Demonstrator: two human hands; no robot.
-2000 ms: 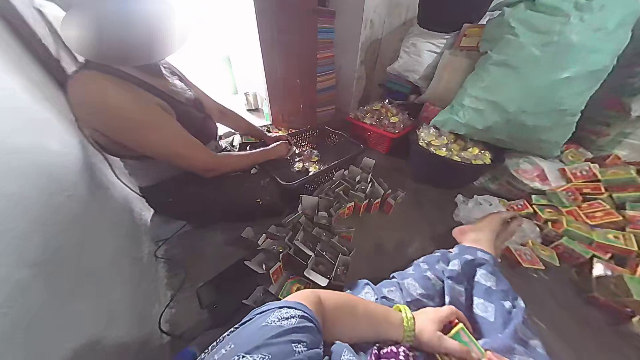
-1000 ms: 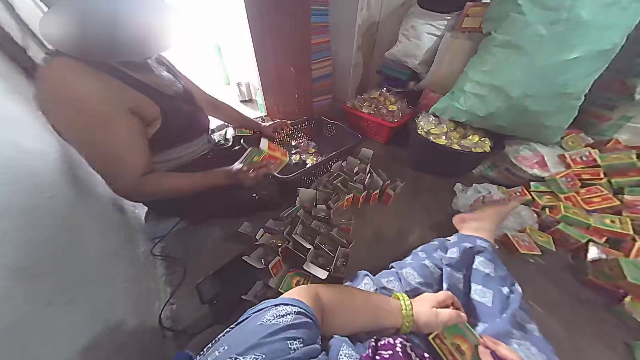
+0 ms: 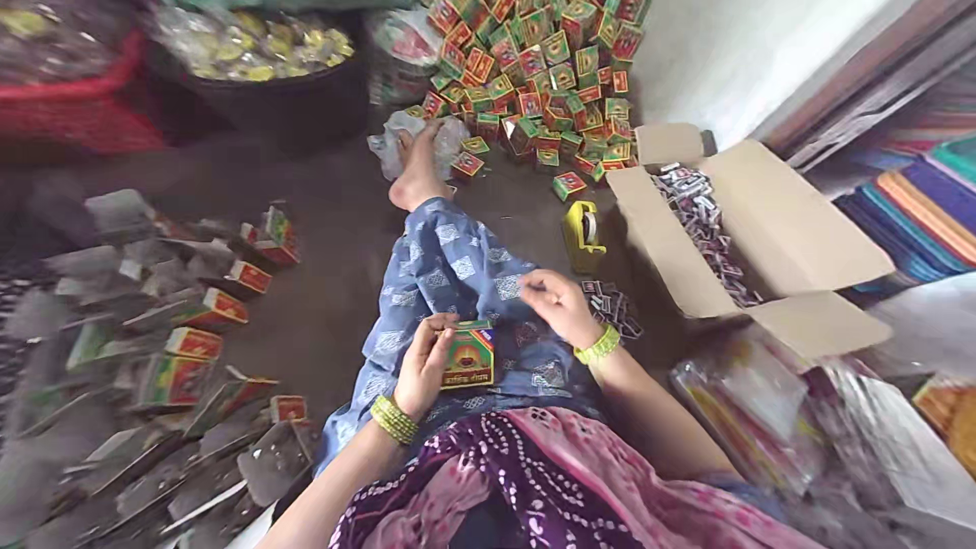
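Observation:
My left hand [image 3: 428, 362] holds a small printed cardboard box [image 3: 469, 360], green, red and yellow, over my lap, its thumb on the printed face and its fingers at the top edge. To the right of the box my right hand [image 3: 560, 305] is raised above my thigh, thumb and fingertips close together; whether something small is between them I cannot tell. Beyond that hand a yellow tape dispenser [image 3: 582, 238] lies on the floor. Small dark packets [image 3: 612, 308] lie in a little heap beside my right wrist. Blue printed cloth [image 3: 450, 267] covers my legs.
Open boxes [image 3: 175, 358] crowd the floor at left. Closed printed boxes [image 3: 549, 84] are piled ahead. An open carton [image 3: 801, 229] with small packets stands at right, near plastic-wrapped packs [image 3: 755, 412]. A black tub [image 3: 282, 107] and a red basket [image 3: 99, 114] stand at upper left.
The view has swung far to the right, so the other person is out of frame. My right hand, near the box a second ago, is now apart from it. The box remains in my left hand.

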